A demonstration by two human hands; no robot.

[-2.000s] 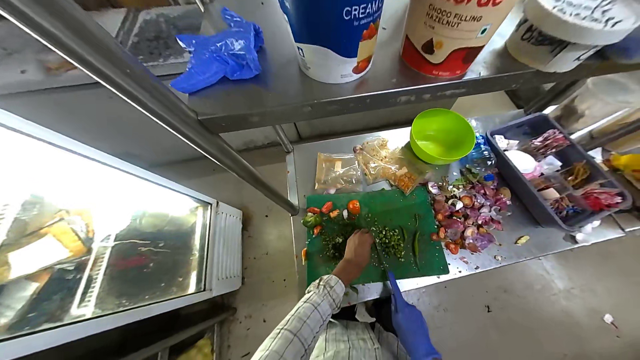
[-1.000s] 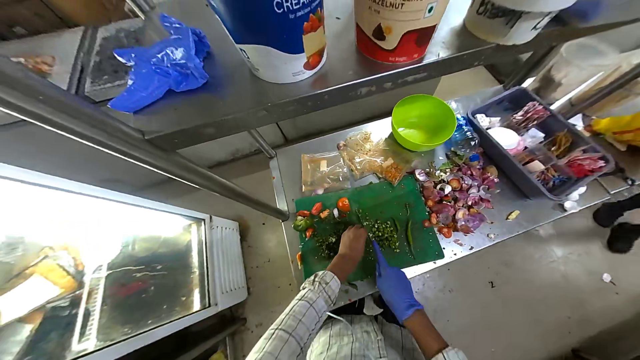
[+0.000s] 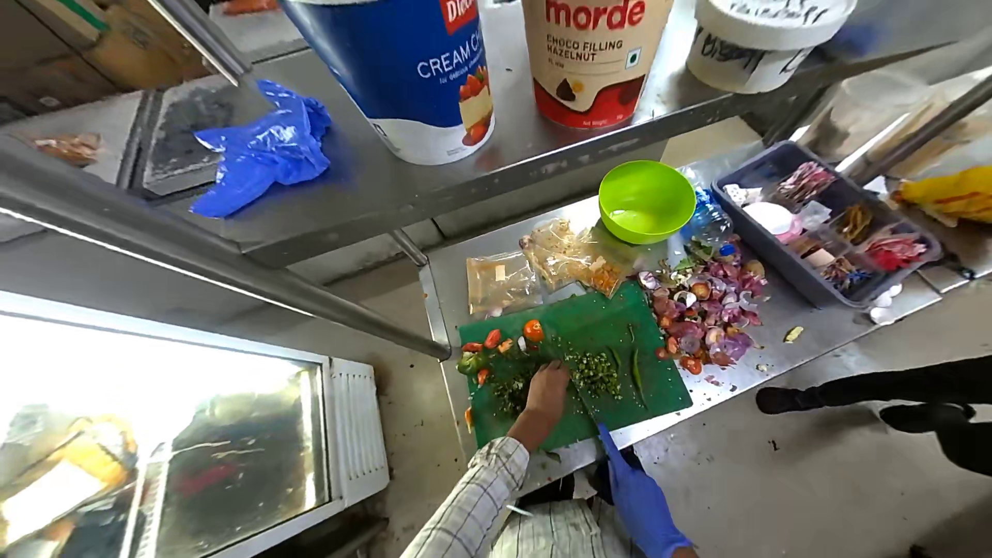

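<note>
My left hand (image 3: 549, 387), bare, rests on the green cutting board (image 3: 558, 318) at the tip end of the knife (image 3: 583, 399), between two heaps of chopped greens; whether its fingers pinch the blade or greens is unclear. Below the board's front edge, my right hand (image 3: 635, 496) in a blue glove grips the knife by its handle. Chopped green pieces (image 3: 595, 373) lie just right of the blade, darker chopped greens (image 3: 511, 391) to the left. Green chillies (image 3: 637, 372) lie on the right of the board. A tomato (image 3: 533, 331) and red pieces sit toward its upper left.
Onion peelings (image 3: 709, 310) are heaped right of the board. Behind are plastic bags (image 3: 504, 283), a green bowl (image 3: 647, 203) and a divided grey bin (image 3: 821, 283). A steel shelf (image 3: 372, 205) with tubs overhangs the table. Another person's legs (image 3: 868, 387) stand at right.
My right hand and the knife have shifted relative to the board, while my left hand stays on it. Another person's legs have come into view at the right.
</note>
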